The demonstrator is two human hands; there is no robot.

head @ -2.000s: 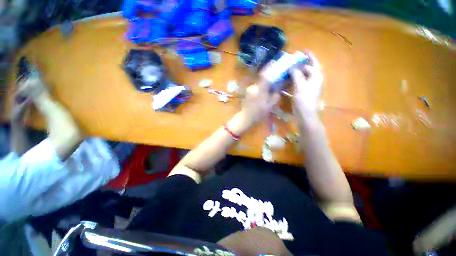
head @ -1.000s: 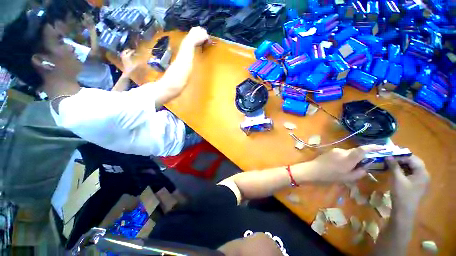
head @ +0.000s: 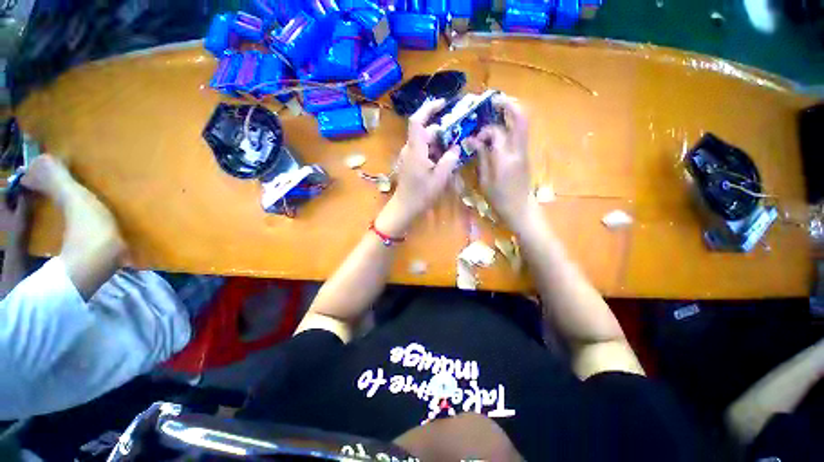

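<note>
My left hand (head: 425, 167) and my right hand (head: 508, 162) hold a grey-white battery housing (head: 472, 115) between them above the bench, its white edge facing up. Blue shows inside the housing between my fingers. A black round shell (head: 428, 87) lies just behind my left hand, partly hidden by it and the housing. Another unit, a black shell (head: 246, 142) with a grey-white box (head: 294, 186), lies to the left. A third black shell (head: 723, 175) with its box (head: 743, 229) lies at the right.
Blue battery packs (head: 339, 56) are heaped at the back left of the orange bench (head: 578, 244) and onto the dark green surface (head: 650, 27). Pale paper scraps (head: 476, 255) lie in front of my hands. A person's arm (head: 86, 217) is at the left, another forearm (head: 786, 397) at lower right.
The view has swung back from the left, so the right-hand unit now shows. Both hands still hold the housing, which is now tilted up more.
</note>
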